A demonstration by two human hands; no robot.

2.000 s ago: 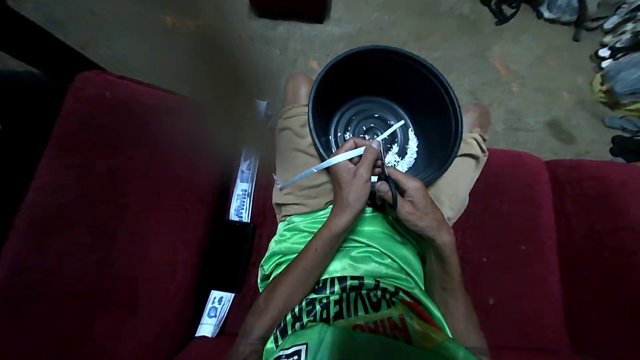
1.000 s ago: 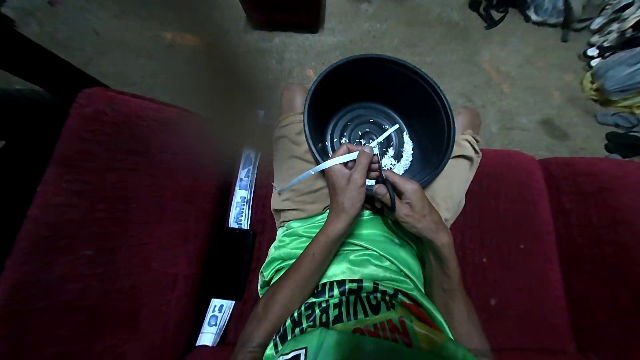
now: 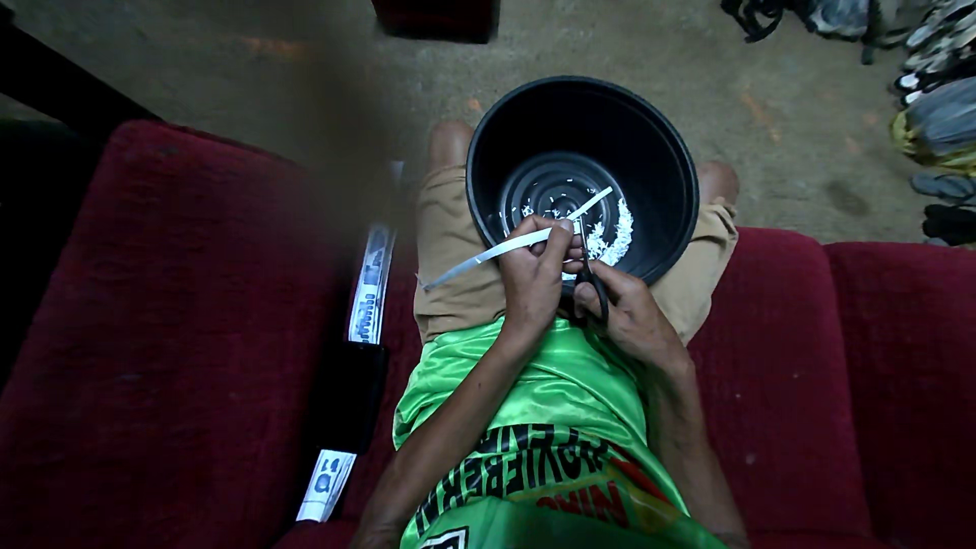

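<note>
A long white strip, probably paper, (image 3: pixel 488 255) is pinched in my left hand (image 3: pixel 537 263), its cut end pointing up and right over a round black plastic bucket (image 3: pixel 583 95). My right hand (image 3: pixel 629 309) grips black-handled scissors (image 3: pixel 597 293), whose blades meet the strip just right of my left fingers. Whether the blades are apart cannot be told. Small white clippings (image 3: pixel 621 232) lie on the bucket's bottom, mostly at its right side. The bucket stands between my knees.
Printed paper strips (image 3: pixel 370 293) lie on the red sofa (image 3: pixel 770 366) left of my leg, beside a dark flat object (image 3: pixel 351 396). Bags and footwear (image 3: pixel 942 114) lie on the floor at the upper right. A dark red block-shaped object (image 3: pixel 438 17) stands at the top.
</note>
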